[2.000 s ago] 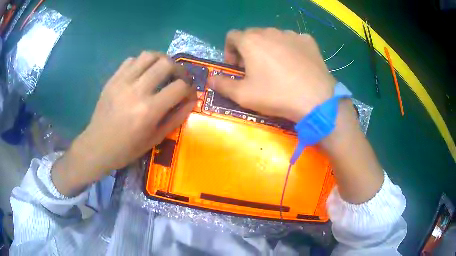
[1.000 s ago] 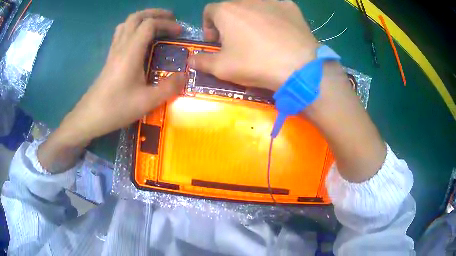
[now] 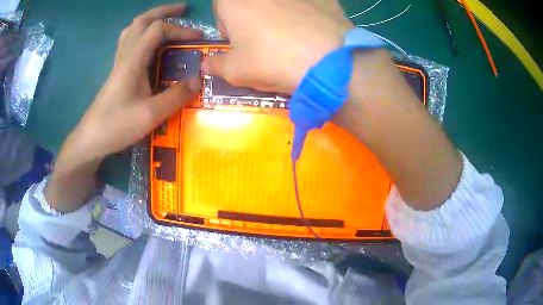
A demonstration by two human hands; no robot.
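The orange tablet housing [image 3: 238, 173] with a black rim lies open in front of me. A black corner module [image 3: 181, 64] sits in its far left corner. The main board [image 3: 244, 101] runs along the far side, partly under my right hand. My left hand [image 3: 122, 101] spans the far left corner, thumb inside beside the module, fingers beyond the rim. My right hand [image 3: 280, 44] is bent over the far edge, fingertips at the board's left end, close to my left thumb. Whatever is between the right fingertips is hidden.
Bubble wrap [image 3: 437, 98] lies under the housing, with another piece [image 3: 30, 77] at far left. A blue wrist strap [image 3: 324, 89] on my right wrist trails a cord across the housing. White cables [image 3: 387, 21], an orange stick [image 3: 481, 39] and a black tool [image 3: 448, 30] lie beyond.
The housing and hands sit farther left and higher in view. My left fingers have moved from over the far left corner to outside the rim, uncovering the black module. My right fingertips stay by the board.
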